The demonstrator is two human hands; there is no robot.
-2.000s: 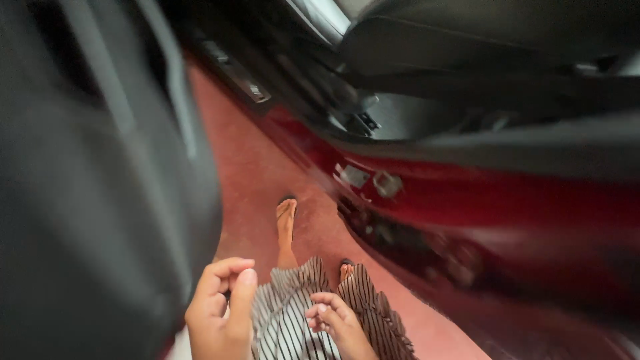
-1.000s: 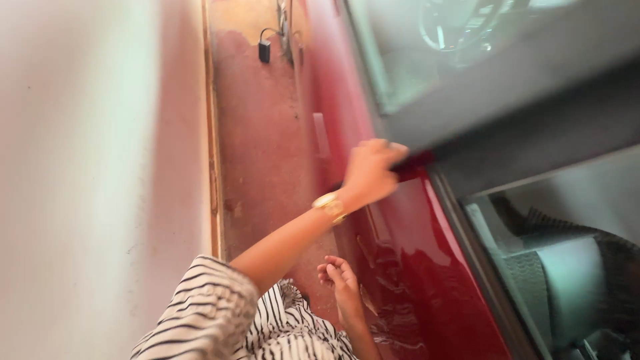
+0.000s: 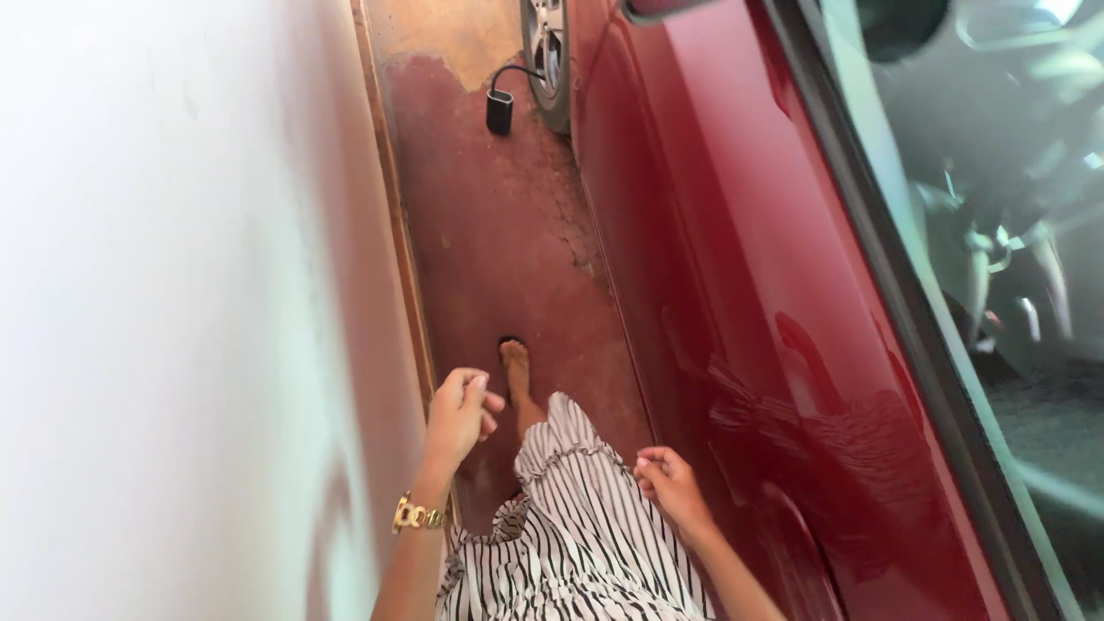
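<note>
My left hand [image 3: 463, 410] is held in the air beside the white wall, fingers loosely curled and holding nothing; a gold-coloured bracelet watch [image 3: 420, 512] is on that wrist. To the right, my right hand [image 3: 671, 485], also empty with bent fingers, hovers between my striped dress [image 3: 595, 526] and the closed door of a red car [image 3: 690, 285]. Further ahead, a small black device [image 3: 499, 112], which looks like a portable tyre inflator, stands on the floor. Its black hose [image 3: 515, 68] runs to the car's wheel [image 3: 548, 60].
A white wall [image 3: 190, 302] with a brown strip [image 3: 392, 190] at its base rises on the left. The red floor [image 3: 483, 224] forms a narrow passage beside the car, with worn patches near the wheel. My sandalled foot [image 3: 515, 355] is on it.
The car door stood open two seconds before and is closed now. One second ago my left hand was at the car door's window edge; it has moved away to the left, over by the wall.
</note>
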